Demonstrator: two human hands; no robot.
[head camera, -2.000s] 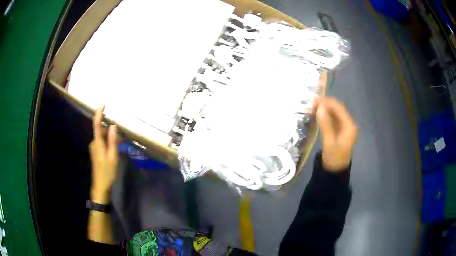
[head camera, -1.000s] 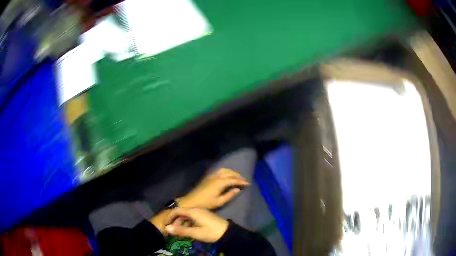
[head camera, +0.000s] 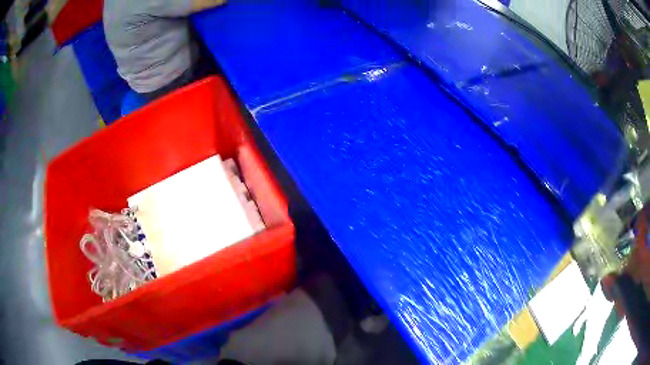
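Note:
A red tote (head camera: 171, 314) stands at the left beside the bench. Inside it, white power strips (head camera: 196, 214) lie packed side by side in a block. Their coiled white cords (head camera: 114, 253) lie loosely at the block's left end, with a clear shine like plastic over them. Neither of my hands shows. Only small dark shapes, too cut off to identify, show at the bottom edge.
The bench has shiny blue sheeting (head camera: 356, 164) with clear tape (head camera: 321, 93) across it. White pads (head camera: 559, 303) lie on green matting at the lower right. Another person's grey sleeve (head camera: 150, 43) is at the upper left. A fan guard (head camera: 590, 32) is at the upper right.
The view has swung from the carton, past the green bench end, to the red tote and blue bench. My hands, on the carton and then together above my lap, have left the view.

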